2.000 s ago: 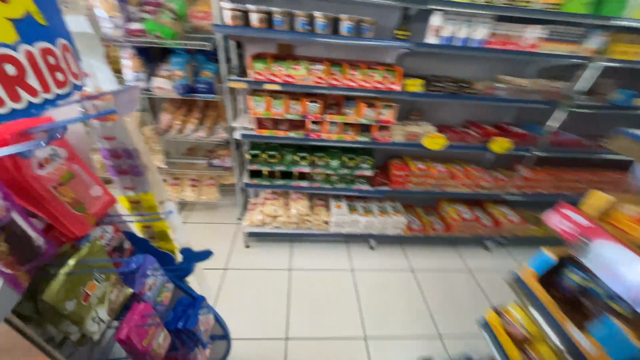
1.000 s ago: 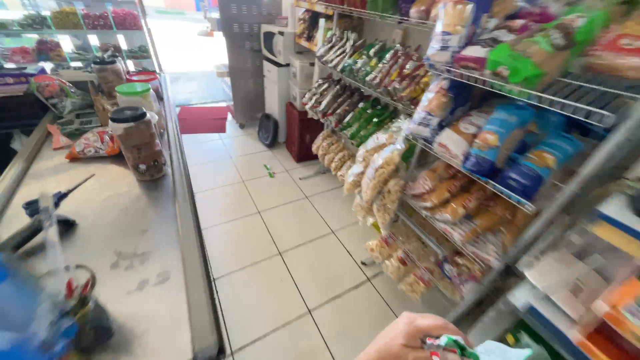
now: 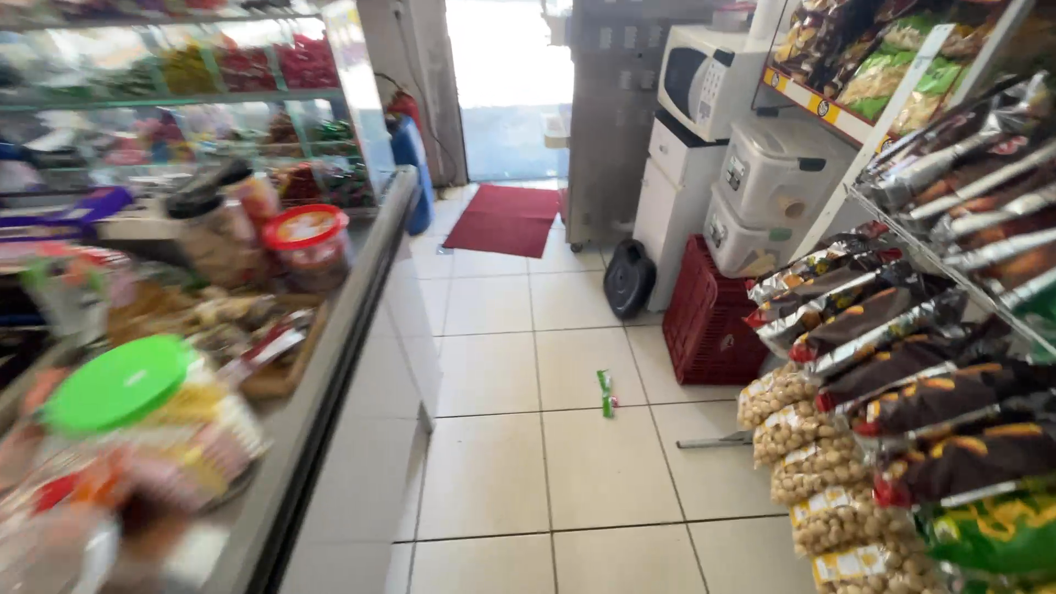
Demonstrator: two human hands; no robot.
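Observation:
Neither my left hand nor my right hand shows in the head view now. A green wrapper [image 3: 606, 393] lies on the tiled floor [image 3: 487, 470] ahead of me. On the counter at the left stand a clear tub with a green lid [image 3: 120, 384] and a tub with a red lid [image 3: 307, 228]. Beside them is a shallow box [image 3: 280, 363] with small packets. At the right, bags of nuts [image 3: 813, 474] and dark snack bags [image 3: 883, 346] hang from a wire rack.
A counter edge [image 3: 330, 355] runs along the left. Farther on are a dark red mat [image 3: 505, 219], a white microwave oven [image 3: 701, 81] on a cabinet, a dark red crate [image 3: 714, 318] under plastic bins [image 3: 775, 177], and a black round object [image 3: 629, 280]. A metal foot [image 3: 716, 441] juts onto the floor.
The view has moved along the aisle, nearer the green wrapper. One second ago a hand holding a green and white item showed at the bottom; it is now out of view.

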